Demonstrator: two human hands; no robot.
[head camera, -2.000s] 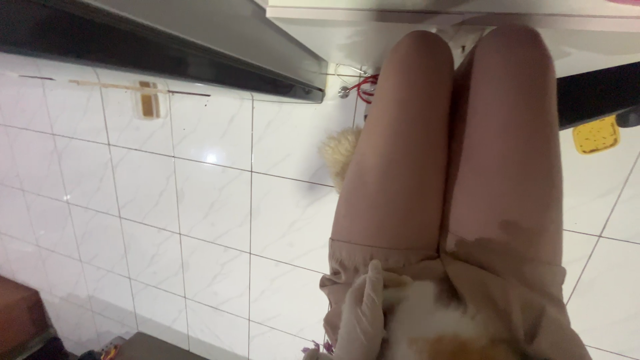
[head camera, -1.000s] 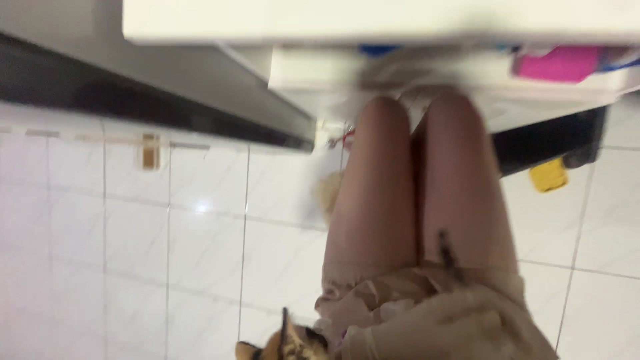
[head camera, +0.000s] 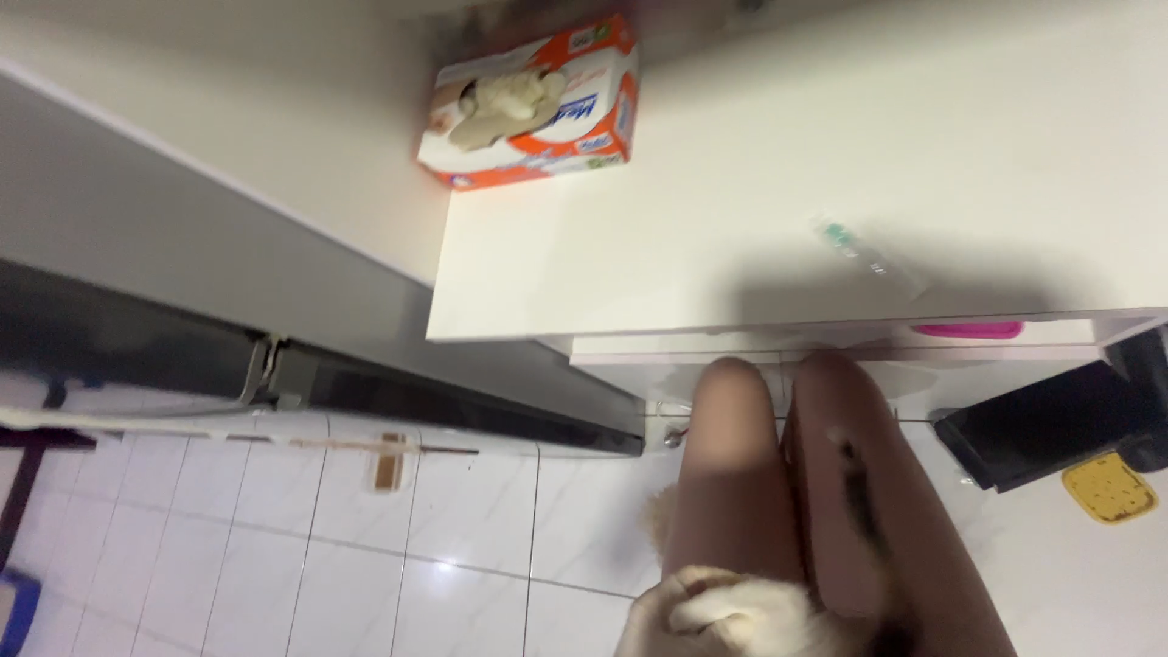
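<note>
At the bottom centre of the head view, a pale-gloved shape that looks like my left hand (head camera: 662, 611) lies over my thighs, its fingers blurred. Against it is a cream, blurred bulge (head camera: 748, 616); whether this is my right hand, also gloved, or something held cannot be told. A dark, blurred, long thing (head camera: 862, 506), perhaps a tail, crosses the thigh on the right. On the white desk top lies a clear packaged item with a green part (head camera: 853, 246), like a syringe or needle. An orange and white glove box (head camera: 593, 123) stands farther back, pale gloves (head camera: 516, 96) bulging from its opening.
A drawer (head camera: 630, 347) beneath the desk edge is partly out above my knees, with a pink item (head camera: 972, 329) inside. Grey and black cabinet-like panels (head camera: 456, 406) slant along the left. Pale fur (head camera: 659, 520) shows beside my leg. A yellow object (head camera: 1109, 488) is on the tiled floor.
The view has shifted to show the desk top. The calico cat's head seen at the lower left of my lap one second ago is out of view. The gloved shapes now appear bunched together.
</note>
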